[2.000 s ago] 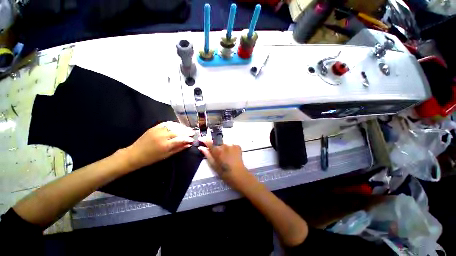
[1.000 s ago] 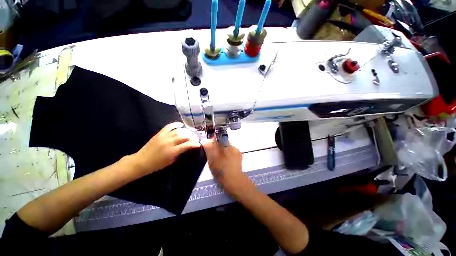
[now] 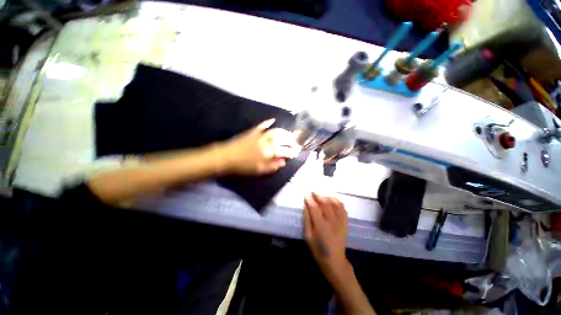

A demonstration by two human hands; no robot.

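Observation:
A black fabric panel (image 3: 184,117) lies flat on the white sewing table, its right end near the needle area of the white sewing machine (image 3: 400,129). My left hand (image 3: 261,149) is on the panel's right part, just left of the needle area, with thumb and fingers at the cloth; blur and glare hide whether it pinches it. My right hand (image 3: 326,224) rests on the front of the table, right of the panel and apart from it, fingers together. The needle area (image 3: 326,147) is blurred.
A black rectangle, perhaps a phone (image 3: 403,203), and dark-teal snips (image 3: 436,229) lie right of the needle. A ruler strip (image 3: 221,212) runs along the front edge. Clear plastic bags (image 3: 532,271) are at the right. A grey cone (image 3: 470,66) stands behind the machine head.
The view has turned and shifted left. My right hand has drawn back from the needle area toward the front edge and off the cloth. My left hand stays beside the needle area.

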